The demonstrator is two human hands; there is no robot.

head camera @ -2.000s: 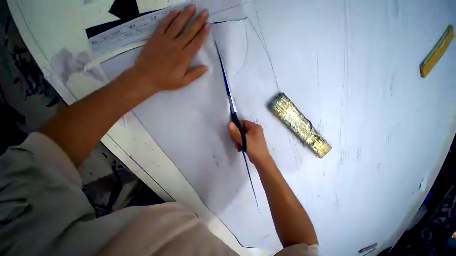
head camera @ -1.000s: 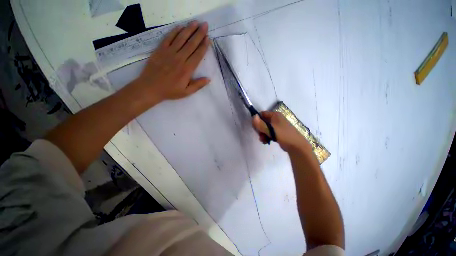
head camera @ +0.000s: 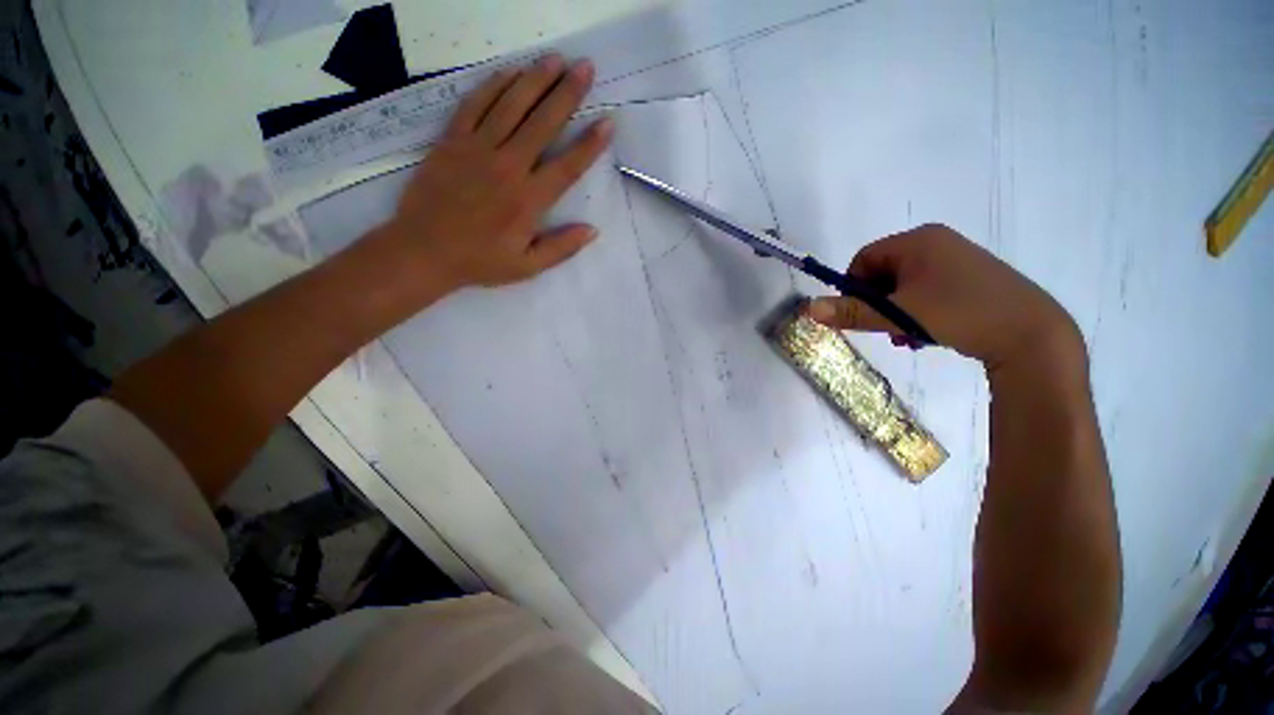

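Note:
The large pale lilac-white marker paper (head camera: 866, 587) with thin drawn lines covers most of the table. My left hand (head camera: 489, 182) lies flat on it at the upper left, fingers apart, holding nothing. My right hand (head camera: 943, 293) holds the fabric shears (head camera: 727, 226) by their dark handles. The long silver blades look closed and point to the upper left, the tip a little right of my left hand. A mottled gold-brown pattern weight (head camera: 866, 398) lies on the paper just below the shears' handles.
A yellow weight (head camera: 1241, 203) lies at the right edge of view. A dark fabric scrap (head camera: 366, 53) and a printed paper strip (head camera: 370, 123) lie beyond my left hand. The table's near edge (head camera: 405, 517) runs diagonally at lower left, with dark scraps on the floor beyond.
My right hand has moved right with the shears, which now lie at a flatter angle across the drawn lines. My left hand has stayed almost in place.

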